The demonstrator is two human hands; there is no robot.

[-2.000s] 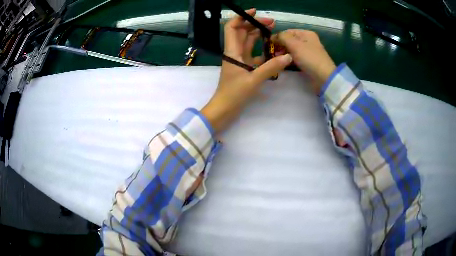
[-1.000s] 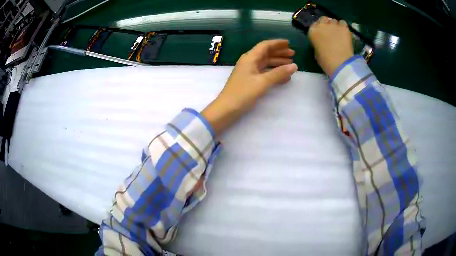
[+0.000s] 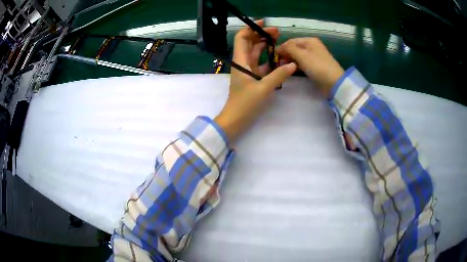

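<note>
A black phone middle frame (image 3: 212, 28) is held up tilted above the near edge of the belt, its solid black section at the upper left and its window open. My left hand (image 3: 251, 64) holds it, with the fingers behind the right end and the thumb in front. My right hand (image 3: 310, 59) has its fingertips at the gold-orange flex area (image 3: 275, 55) on that right end. Whether a small part is pinched there is too small to tell.
More middle frames (image 3: 160, 54) lie in a row on the green belt (image 3: 317, 38) at the left, one partly behind the held frame. Another dark frame (image 3: 427, 46) lies at the right. A pale guide rail (image 3: 120, 65) runs at the left. White foam (image 3: 128, 133) lies under my forearms.
One second ago my right hand was on a frame at the belt's upper right and my left hand was empty. Now both hands are together at a raised frame.
</note>
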